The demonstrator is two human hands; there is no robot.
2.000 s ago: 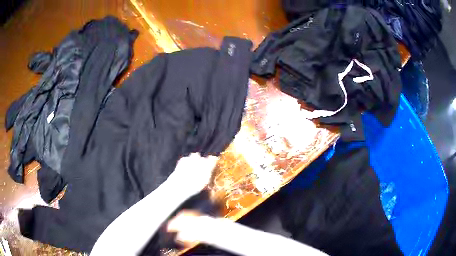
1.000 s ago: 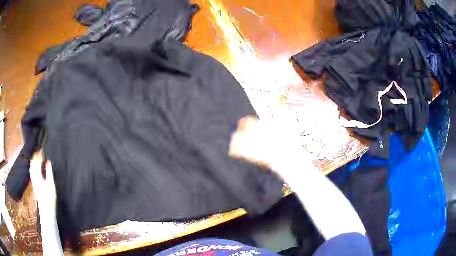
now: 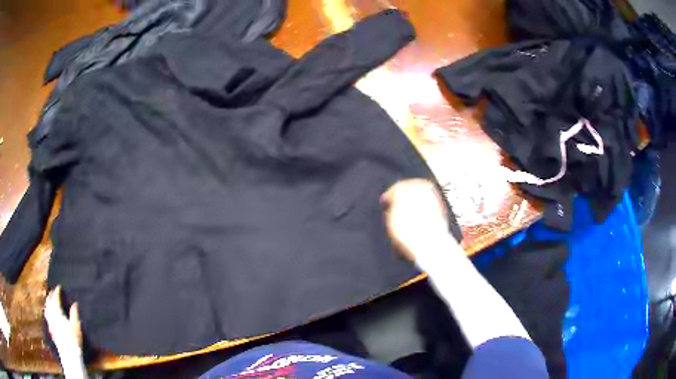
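Observation:
A black jacket (image 3: 244, 200) lies spread with its matte outer side up, its wide hem along the table's front edge. One sleeve (image 3: 348, 63) points up and right across the table. The other sleeve (image 3: 22, 233) hangs down at the left. My left hand (image 3: 63, 326) is at the jacket's lower left corner, fingers apart; contact with the cloth is unclear. My right hand (image 3: 415, 215) lies on the right part of the jacket with curled fingers; whether it pinches cloth is hidden.
A partly shiny black garment heap (image 3: 148, 33) lies behind the jacket. A second black heap (image 3: 556, 111) with a thin whitish strip (image 3: 565, 148) is at the table's right edge. A bright blue bin (image 3: 608, 289) stands right of the brown wooden table (image 3: 474, 155).
The jacket is now spread flatter and wider, and one sleeve has come out to the upper right. My right hand has moved right and slightly down; my left hand has moved down.

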